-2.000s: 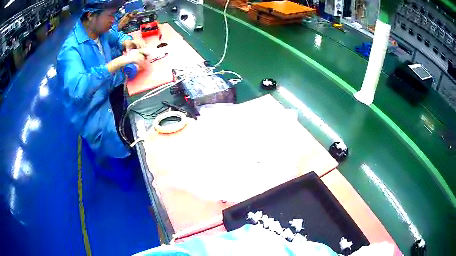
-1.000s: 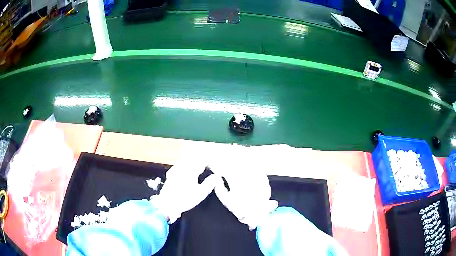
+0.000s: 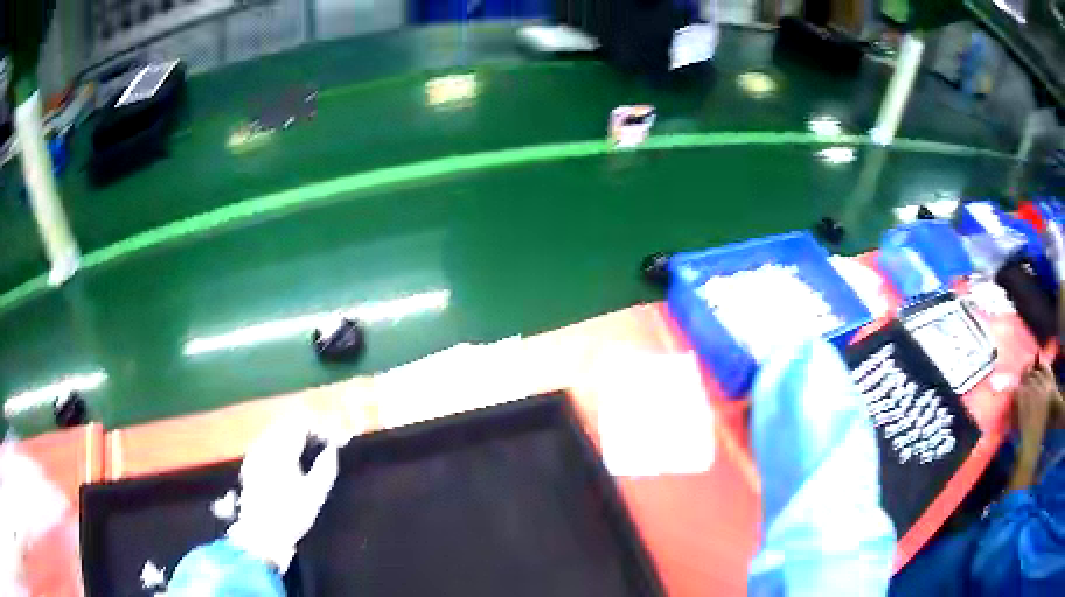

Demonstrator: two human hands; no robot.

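My left hand (image 3: 286, 480), in a white glove, is over the left part of the black tray (image 3: 467, 501), with thumb and fingertips close together; I cannot tell if they hold a part. A white plastic part (image 3: 224, 505) lies beside it and another lies lower left. My right sleeve reaches to the blue bin (image 3: 715, 356) heaped with white parts. My right hand (image 3: 789, 321) is at the bin and its white glove merges with the parts, so its fingers cannot be made out.
A white sheet (image 3: 656, 414) lies right of the tray. A second black tray (image 3: 905, 501) holds white parts in rows. A round black carrier (image 3: 339, 339) is on the green belt (image 3: 514, 257). Another person's hand (image 3: 1034, 402) is at the far right. Clear film (image 3: 29, 501) lies at left.
The view has turned right. My hands, together over the tray one second ago, are apart: the right has moved out to the blue bin, the left is over the tray's left part.
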